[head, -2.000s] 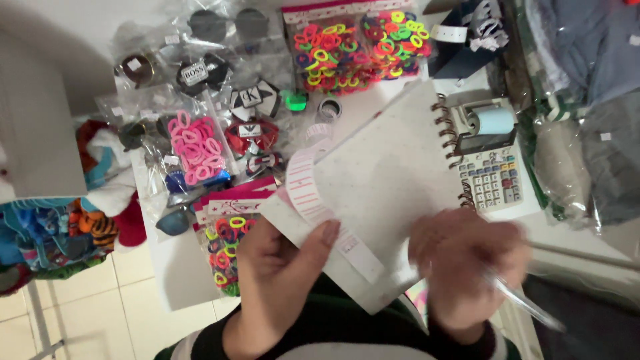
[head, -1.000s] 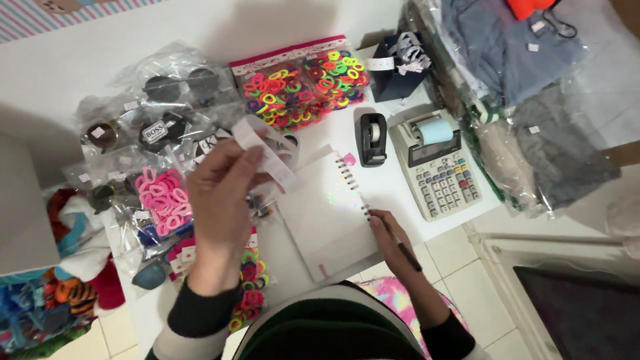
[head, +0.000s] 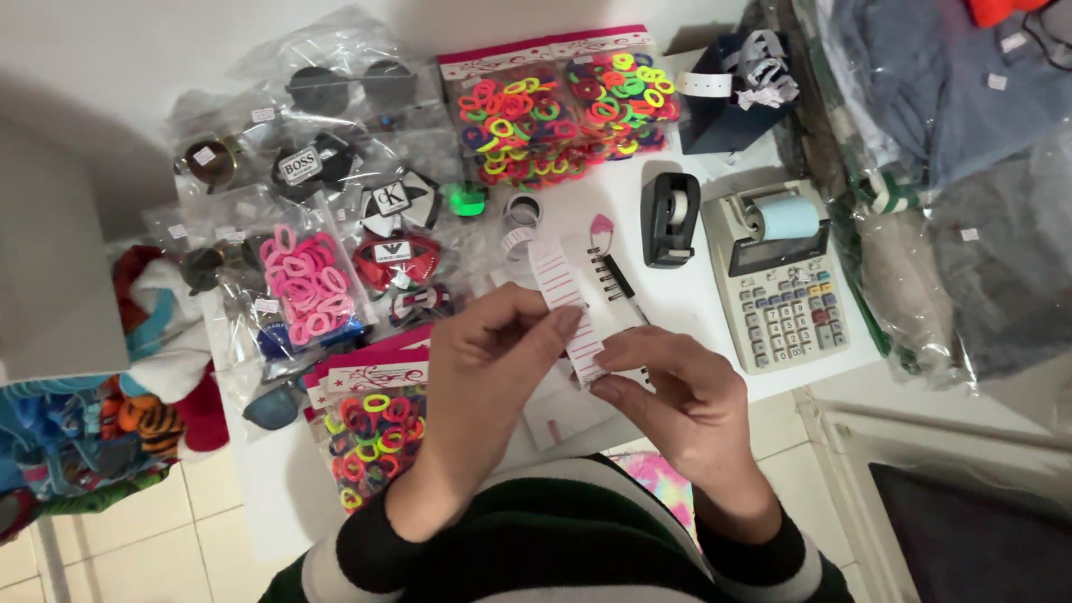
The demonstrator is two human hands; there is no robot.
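Observation:
A strip of white price labels (head: 559, 280) with printed lines is held between both hands. My left hand (head: 494, 368) pinches its middle between thumb and fingers, while my right hand (head: 678, 385) grips its lower end with the fingertips. From the top, the strip curls toward a small roll of labels (head: 519, 243). Under the hands lies a spiral notebook (head: 569, 419), partly covered by them. A pen (head: 624, 289) rests across its spiral binding, just above my right hand. A pink clip-like thing (head: 601, 230) lies at the notebook's top.
Bagged sunglasses (head: 318, 88) and pink hair ties (head: 306, 285) lie left. Bags of coloured hair ties are at the back (head: 561, 109) and front left (head: 377, 444). A tape dispenser (head: 670, 219), printing calculator (head: 779, 285), dark box (head: 729, 117) and bagged clothes (head: 988, 209) stand or lie right.
My right hand has left the notebook's edge and the pen and come to the label strip. My left hand has moved right with the strip. The pen now lies on the notebook's binding.

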